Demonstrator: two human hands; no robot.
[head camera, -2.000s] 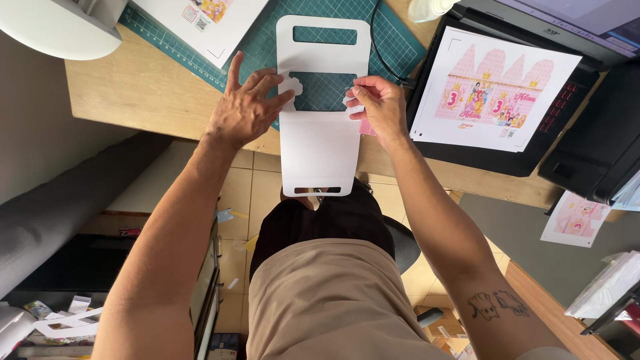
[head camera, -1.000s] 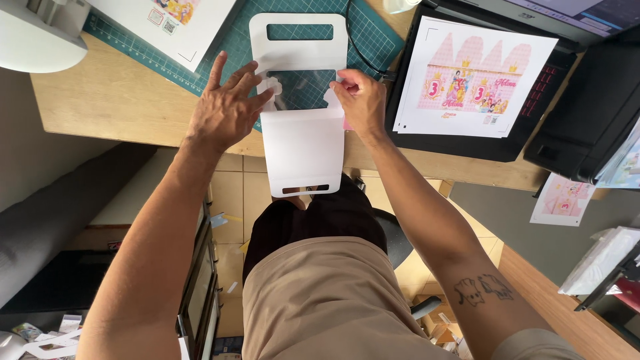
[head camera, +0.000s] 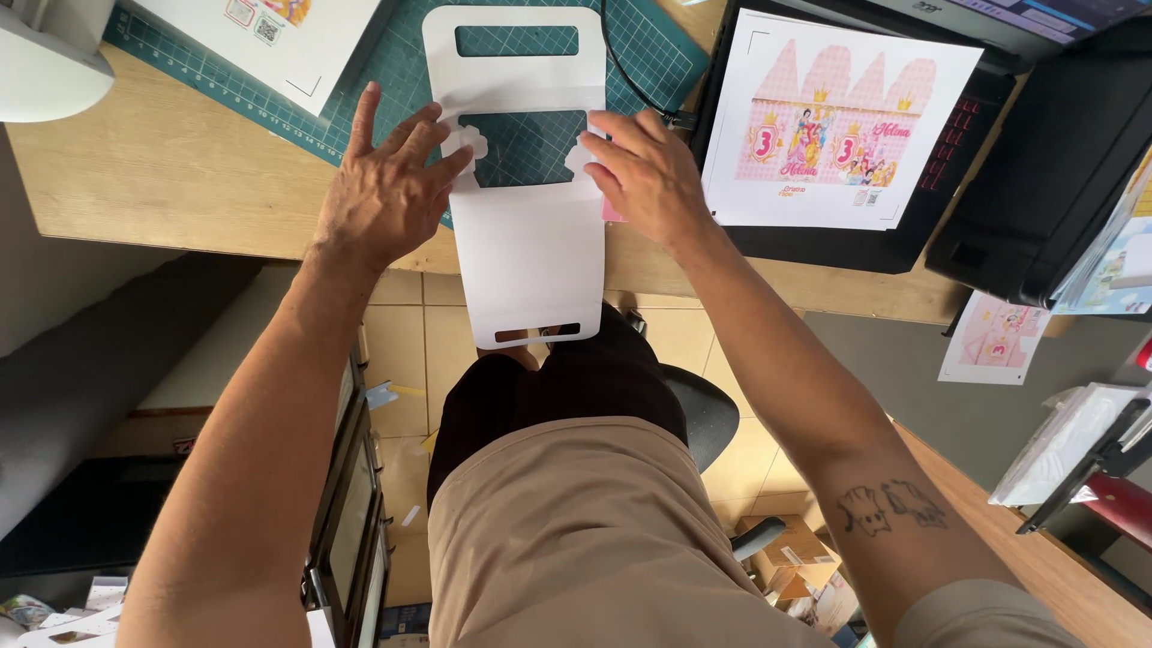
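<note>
A white die-cut paper box blank (head camera: 531, 252) lies across the table's front edge, its lower panel jutting out above my lap. It has a handle slot at each end and a rectangular window, through which a green cutting mat (head camera: 661, 54) shows. My left hand (head camera: 382, 180) rests at the window's left side, fingers spread, fingertips by a scalloped white flap (head camera: 470, 144). At the window's right side, my right hand (head camera: 648, 175) has its fingertips at the matching scalloped flap (head camera: 577, 160). Whether its fingers pinch the paper cannot be told.
Printed pink sheets (head camera: 828, 126) lie on a black device at the right, beside a black machine (head camera: 1035, 162). Another printed sheet (head camera: 270, 36) lies at the upper left, near a white appliance (head camera: 54, 63). A black cable (head camera: 621, 63) crosses the mat. Below is a chair (head camera: 706, 414).
My right fingers, bunched at the right flap before, are now more extended along the window's edge. My left hand stays at the left flap. The view has shifted slightly.
</note>
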